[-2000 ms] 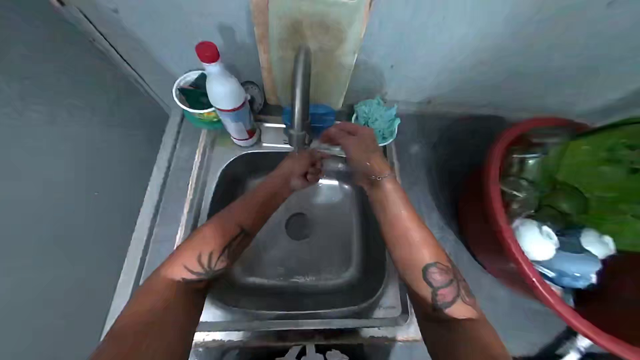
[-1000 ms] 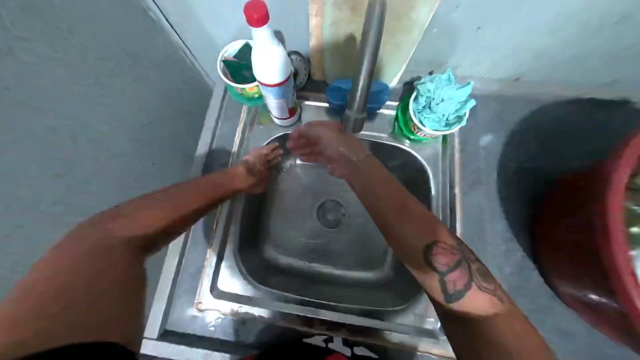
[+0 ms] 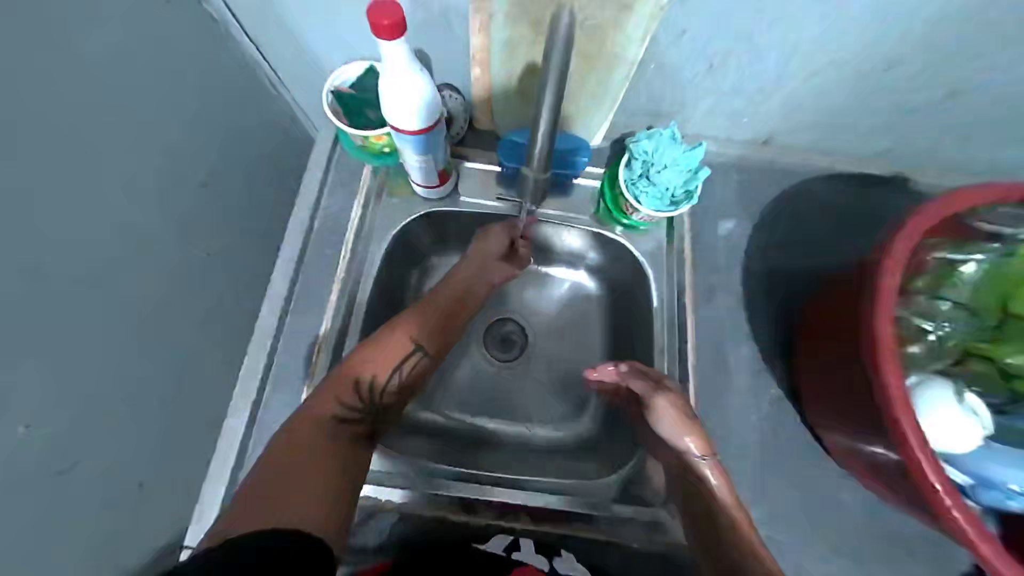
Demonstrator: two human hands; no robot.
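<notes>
My left hand (image 3: pixel 502 246) is under the spout of the metal faucet (image 3: pixel 548 104), its fingers curled in the thin stream of water, at the back of the stainless steel sink (image 3: pixel 560 416). Nothing shows in its grip. Over the right side of the basin is my right hand (image 3: pixel 640 388), wet and empty, its fingers somewhat bent and apart from the other hand. The drain (image 3: pixel 505 339) lies between my two hands, lower than both.
Behind the sink stand a white plastic bottle (image 3: pixel 412 104) with a red cap, a tub (image 3: pixel 340 92) holding a green item, a blue dish (image 3: pixel 568 152) and a container with turquoise crumpled material (image 3: pixel 664 172). A red bin (image 3: pixel 880 344) with plastic waste stands right.
My hands were close together near the faucet. Now my right hand has come away toward the basin's right front, while my left is under the spout.
</notes>
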